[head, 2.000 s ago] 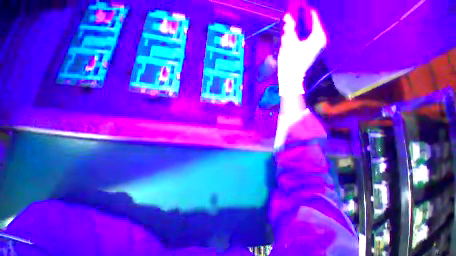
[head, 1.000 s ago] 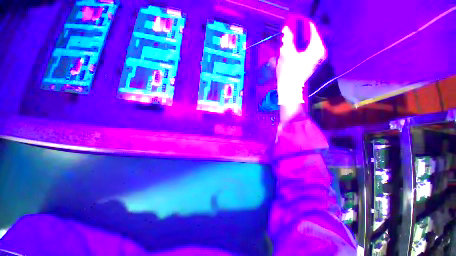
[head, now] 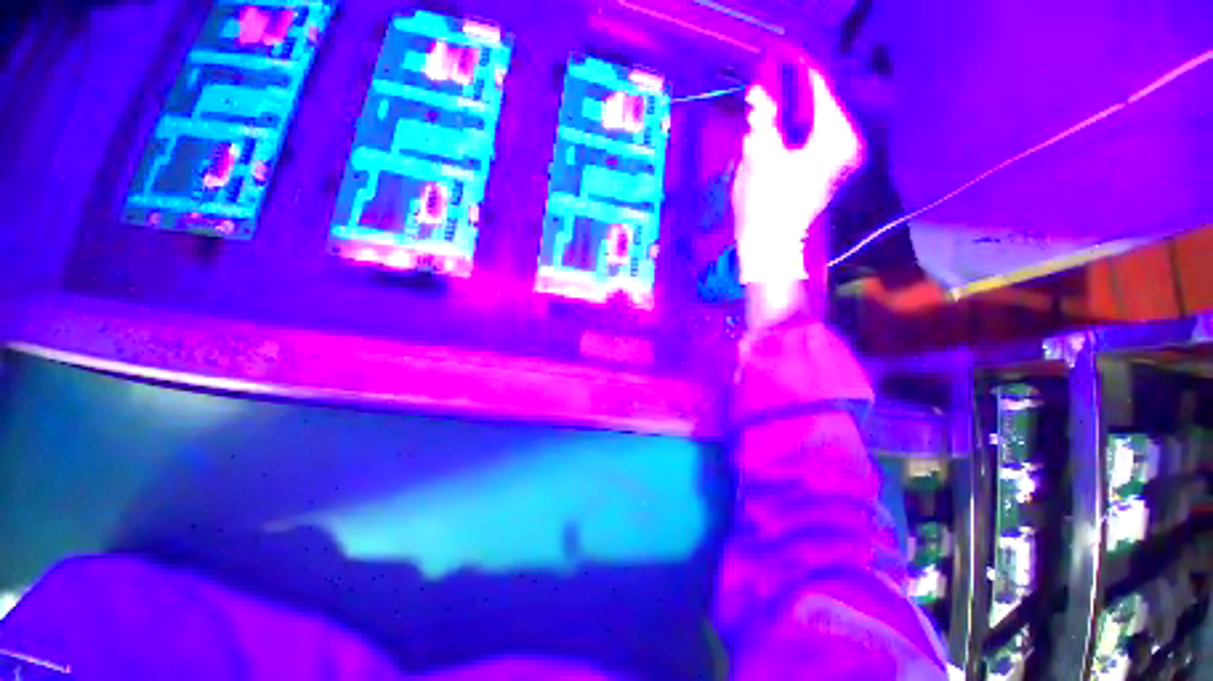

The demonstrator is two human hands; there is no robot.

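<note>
Three circuit boards glow cyan with pink-red spots, side by side: one at the left (head: 233,120), one in the middle (head: 423,146) and one at the right (head: 605,186). My right hand (head: 796,166), glowing white, is closed around a dark rounded tool (head: 796,100), perhaps a touch-up brush or pen. Its thin pale tip points left and ends by the upper right edge of the right board; whether it touches cannot be told. My left hand is not in view.
A pink-lit front edge (head: 399,379) runs below the boards, with a teal surface under it. A metal rack (head: 1084,506) holding green-white boards stands right. A thin pale cord (head: 1011,160) runs right from my wrist. A blue lump (head: 718,273) lies left of my wrist.
Since a second ago, the boards appear slightly further right in the picture. My right hand keeps its grip, and the tool's tip now lies flatter, nearer the right board's upper corner.
</note>
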